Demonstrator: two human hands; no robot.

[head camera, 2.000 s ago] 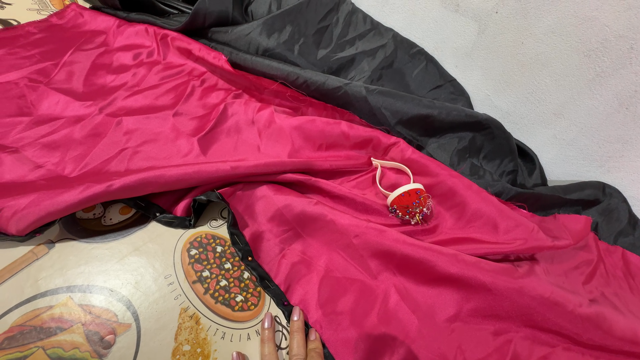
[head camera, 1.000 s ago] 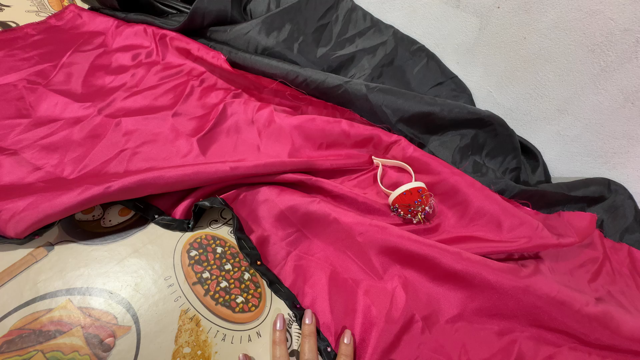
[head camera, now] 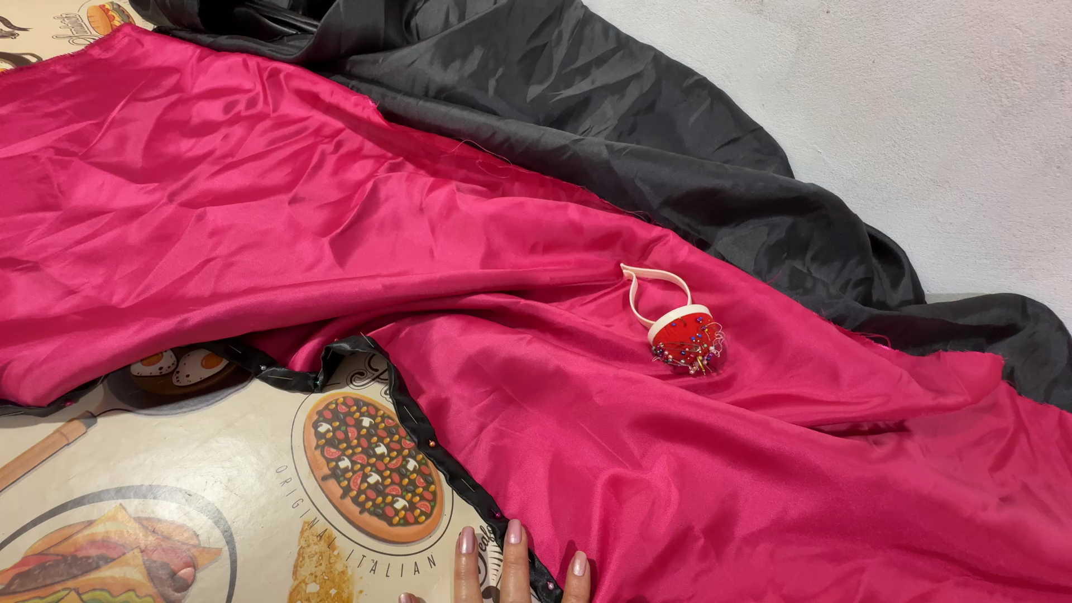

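Note:
My left hand (head camera: 515, 569) lies palm down at the bottom edge, fingers apart, with only the fingertips showing. Its fingers rest across the black binding (head camera: 456, 477) on the curved edge of a bright pink satin cloth (head camera: 251, 193); one fingertip is on the pink side. Pins with small coloured heads stick in this black strip. Up and to the right of the hand, a red pincushion (head camera: 682, 335) full of pins, with a pale open wristband, rests on the pink cloth. My right hand is out of view.
Black fabric (head camera: 586, 92) lies in folds along the far side of the pink cloth, against a white wall (head camera: 938, 109). The table cover (head camera: 243, 444), printed with food pictures, shows at the lower left and the top left corner.
My left hand has shifted slightly right along the black edge. Its rightmost visible finger has spread away from the others onto the pink cloth. The pincushion stays on the cloth.

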